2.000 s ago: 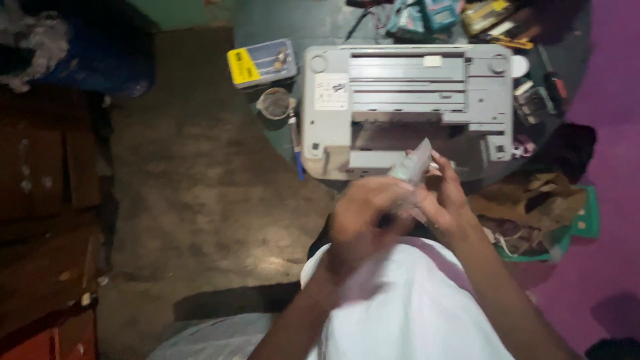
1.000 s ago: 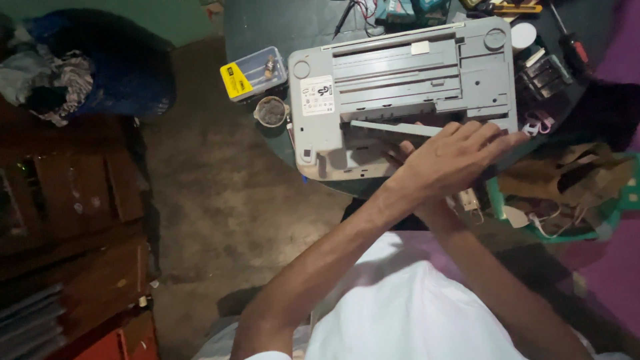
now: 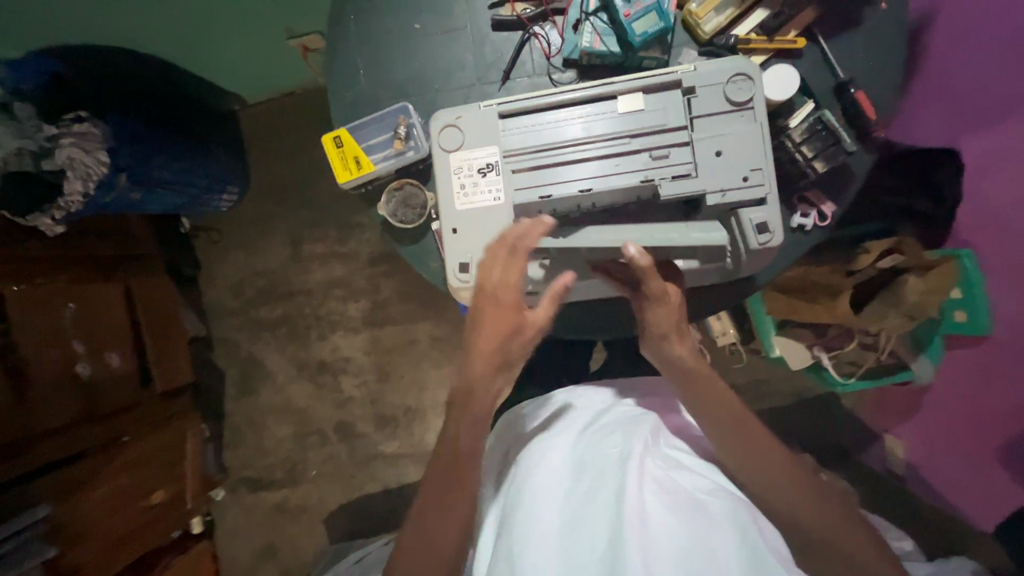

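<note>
A grey printer [image 3: 600,128], its underside up and bearing a label with writing, rests on a round dark table [image 3: 400,48]. A long light-grey plastic panel [image 3: 640,234] lies tilted in the opening at its near side. My left hand [image 3: 512,288] is at the panel's left end, fingers spread; whether it touches the panel is unclear. My right hand [image 3: 652,296] is at the panel's near edge, thumb up and fingers curled beneath, partly hidden and blurred; I cannot tell how firmly it grips.
Left of the printer are a clear plastic case [image 3: 384,144] with a yellow label and a small round cup [image 3: 406,203]. Behind it lie a multimeter [image 3: 640,20] with leads and a yellow utility knife [image 3: 768,42]. A screwdriver [image 3: 852,96] lies right. A green basket [image 3: 968,296] stands below.
The panel, held up between both hands two seconds ago, is now down at the printer's opening. My left hand has moved from across the panel to its left end.
</note>
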